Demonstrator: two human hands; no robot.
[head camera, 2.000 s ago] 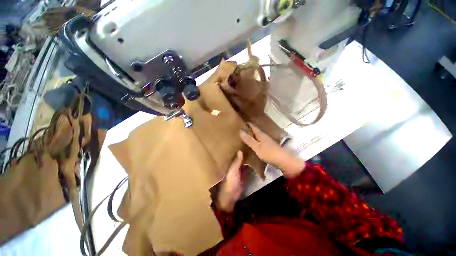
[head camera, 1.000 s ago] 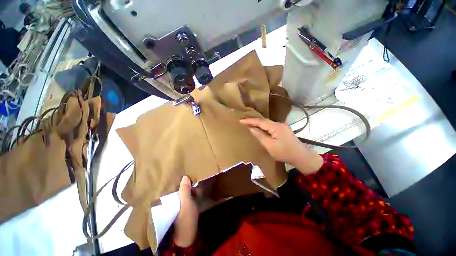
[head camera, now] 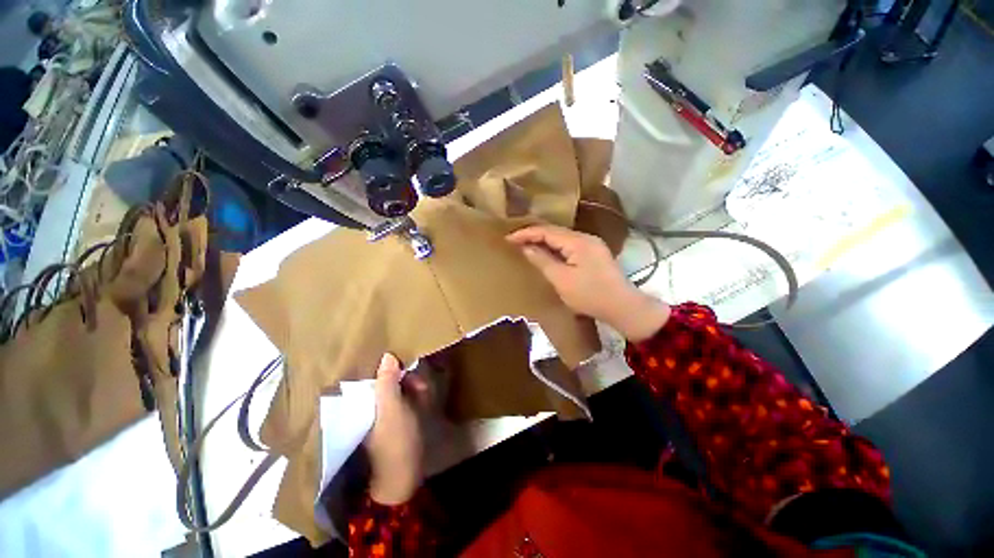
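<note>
The brown bag body panel [head camera: 327, 294] lies across the sewing machine table under the presser foot [head camera: 419, 244]. A thin dark seam [head camera: 445, 296] runs from the foot down to the panel's near edge, where white backing shows. My left hand [head camera: 395, 431] grips the near edge, thumb on top and fingers underneath, partly hidden. My right hand [head camera: 578, 273] rests on the panel right of the seam, fingers loosely bent. Whether it pinches the cloth is unclear. Part of the panel is bunched behind the foot.
The white machine head [head camera: 436, 44] with dark tension knobs [head camera: 387, 180] stands above. A red-handled tool [head camera: 698, 114] is on the machine pillar. A brown strap [head camera: 752, 245] loops over a paper sheet [head camera: 828, 207]. Stacked brown panels [head camera: 65, 371] and a metal rail [head camera: 185, 381] are left.
The panel has been turned and spread, so the seam now runs from the foot towards me. My left hand has moved left to its near edge. My right hand has shifted slightly up the panel.
</note>
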